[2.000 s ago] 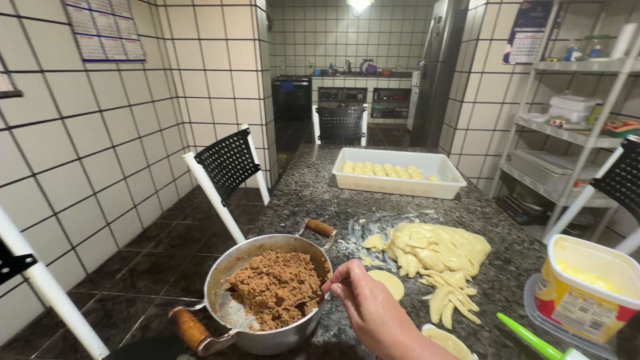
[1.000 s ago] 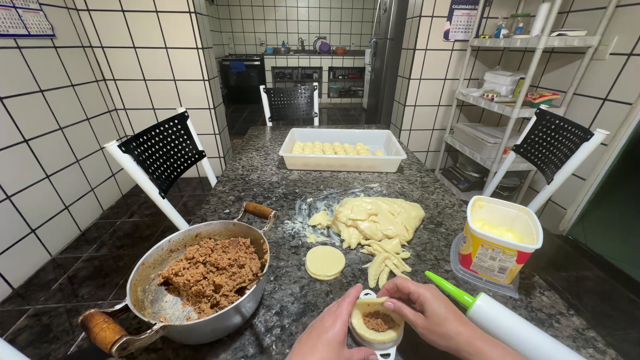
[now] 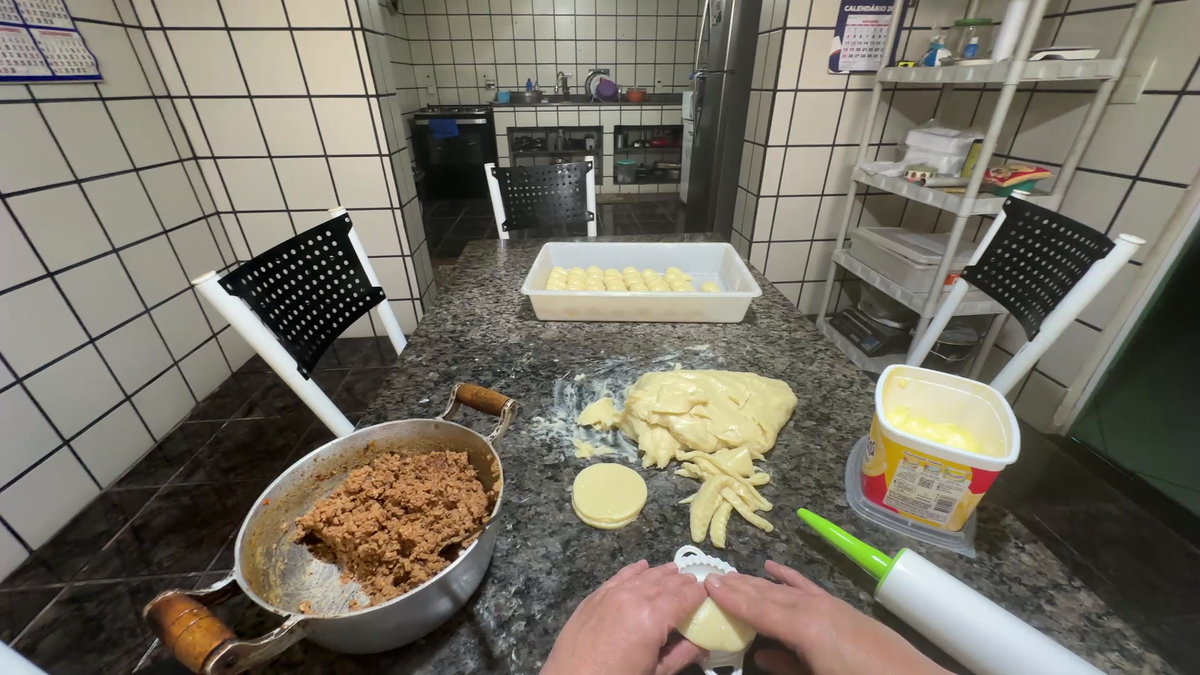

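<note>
At the near edge of the granite table, my left hand [image 3: 626, 621] and my right hand [image 3: 808, 621] cup a white plastic dumpling press [image 3: 703, 562] from both sides. Pale dough [image 3: 714, 626] lies over the press between my fingers, and no filling shows. Some fingertips are hidden under the hands. Just beyond lie stacked dough discs [image 3: 609, 495], dough strips [image 3: 727, 495] and a large dough lump [image 3: 708, 412] beside smeared flour. On the left, an aluminium pot [image 3: 375, 525] with wooden handles holds browned minced filling [image 3: 398, 520].
A white plastic tray [image 3: 647, 307] with rows of small dough pieces stands farther back. To the right are a margarine tub [image 3: 937, 459] on its lid and a white rolling pin [image 3: 975, 609] with a green handle. Chairs [image 3: 300, 291] stand around the table [image 3: 525, 581].
One second ago, brown filling showed in the open dough on the press; now dough covers it. Two seconds ago a hand was at the pot's rim.
</note>
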